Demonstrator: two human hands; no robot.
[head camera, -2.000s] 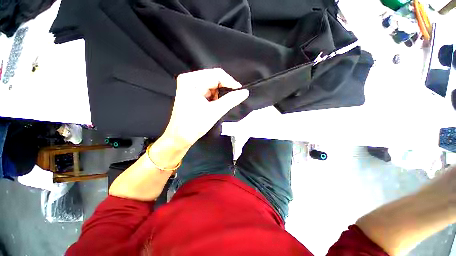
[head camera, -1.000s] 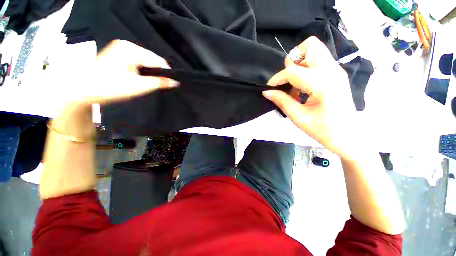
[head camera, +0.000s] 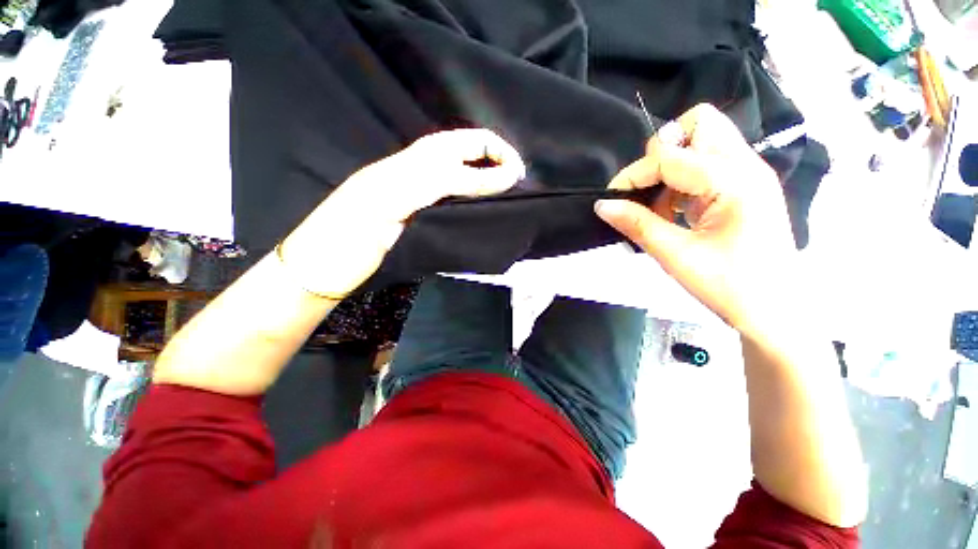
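The black garment (head camera: 429, 80) lies in folds over the table and its near edge. Its folded edge (head camera: 558, 195) runs as a thin taut ridge between my hands. My left hand (head camera: 440, 177) holds this edge at its left part, fingers curled over the cloth. My right hand (head camera: 702, 209) pinches the edge between thumb and fingertip. A thin needle (head camera: 645, 112) sticks up from the upper fingers of my right hand, beside a pale glint. A white strip (head camera: 781, 136) shows behind my right hand. No thread can be made out.
The white table (head camera: 129, 139) shows at both sides. At upper right are a green box (head camera: 871, 24), an orange-handled tool (head camera: 931, 86) and small notions. Dark scissor handles (head camera: 15, 113) and a speckled strip (head camera: 71, 70) lie at far left. A wooden stool (head camera: 139, 311) stands below.
My right hand has come in from the lower right and pinches the edge. My left hand swung left along the edge, then came back towards the middle, still at the cloth.
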